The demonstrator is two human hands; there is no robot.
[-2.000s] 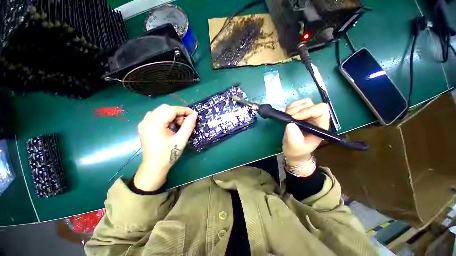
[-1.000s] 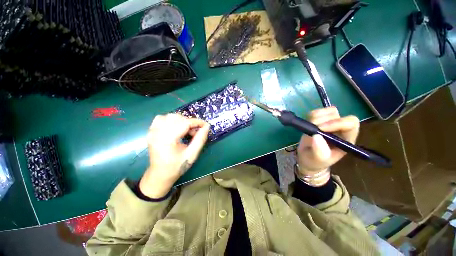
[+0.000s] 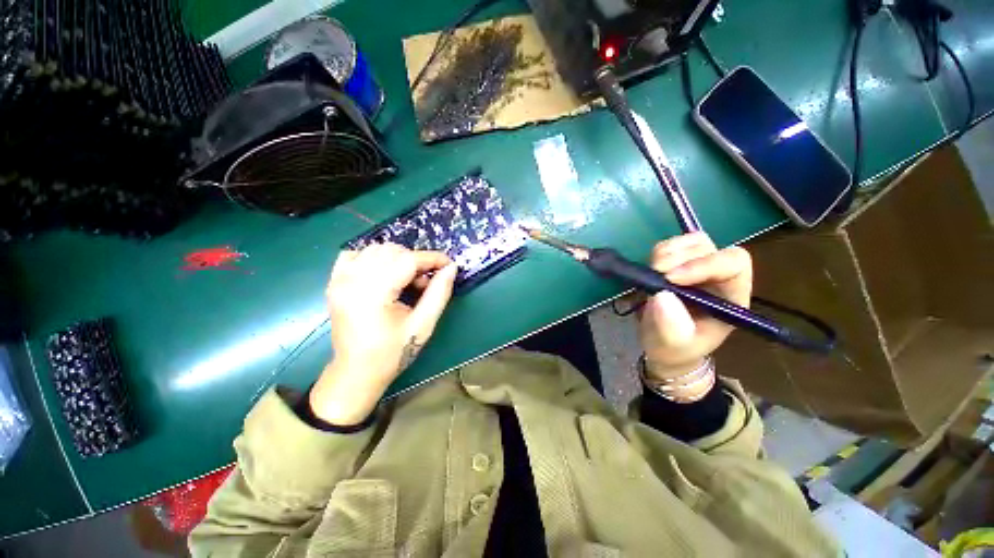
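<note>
A dark circuit board panel (image 3: 463, 223) with rows of silvery parts lies tilted on the green bench in front of me. My left hand (image 3: 382, 311) is at its left part, thumb and forefinger pinched together. A thin strand of solder wire (image 3: 292, 358) trails from below this hand over the bench; the pinched end is too small to make out. My right hand (image 3: 689, 300) holds the black soldering iron (image 3: 643, 275) like a pen. The iron's tip points left, at the panel's right edge; whether it touches is unclear.
A fan (image 3: 300, 153), a tin (image 3: 327, 55), burnt cardboard (image 3: 491, 82) and a soldering station (image 3: 627, 38) stand behind. Red wires (image 3: 213, 258), stacked panels (image 3: 93, 109) and another panel (image 3: 89, 387) are left. A phone (image 3: 774, 144) and an open cardboard box (image 3: 850, 316) are right.
The view has shifted, so the bench items sit farther left. The iron's tip has moved from over the panel to its right edge. My left hand still pinches at the panel's left part.
</note>
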